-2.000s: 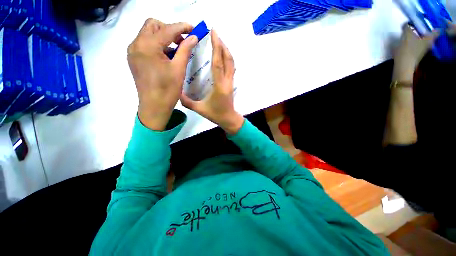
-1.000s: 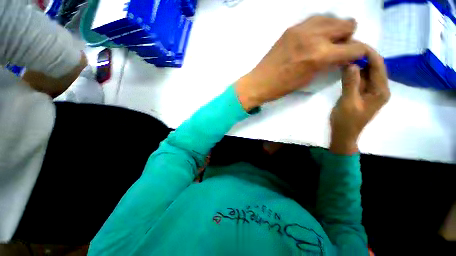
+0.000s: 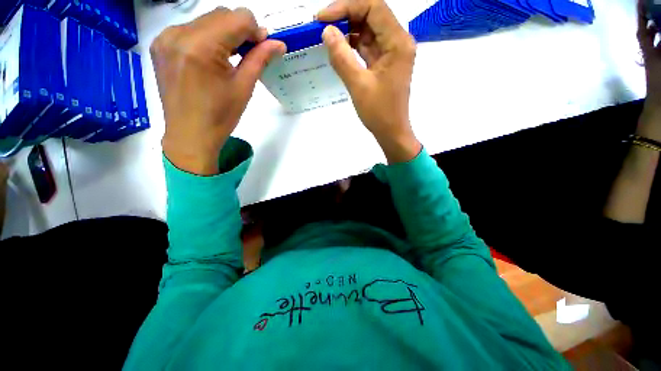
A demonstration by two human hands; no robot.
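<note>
A retail box [image 3: 308, 78] with a white printed face is held above the table between both hands. Its blue end flap [image 3: 301, 36] runs across the top, and a grey-white rounded inner flap [image 3: 290, 16] stands beyond it. My left hand [image 3: 210, 80] pinches the left end of the blue strip with thumb and fingers. My right hand [image 3: 373, 65] pinches the right end, its thumb on the blue strip. The lower end of the box hangs free toward me.
Tight rows of blue boxes [image 3: 90, 80] stand at the left. A dark phone [image 3: 41, 174] with a red edge lies near them on the white table [image 3: 507, 101]. A fanned pile of boxes [image 3: 464, 20] lies at the back right. A neighbouring person's forearm [image 3: 629, 185] is at the right edge.
One second ago the view was turned elsewhere and both hands were blurred around a small blue part. Now both hands hold the box's blue end, with its printed face showing.
</note>
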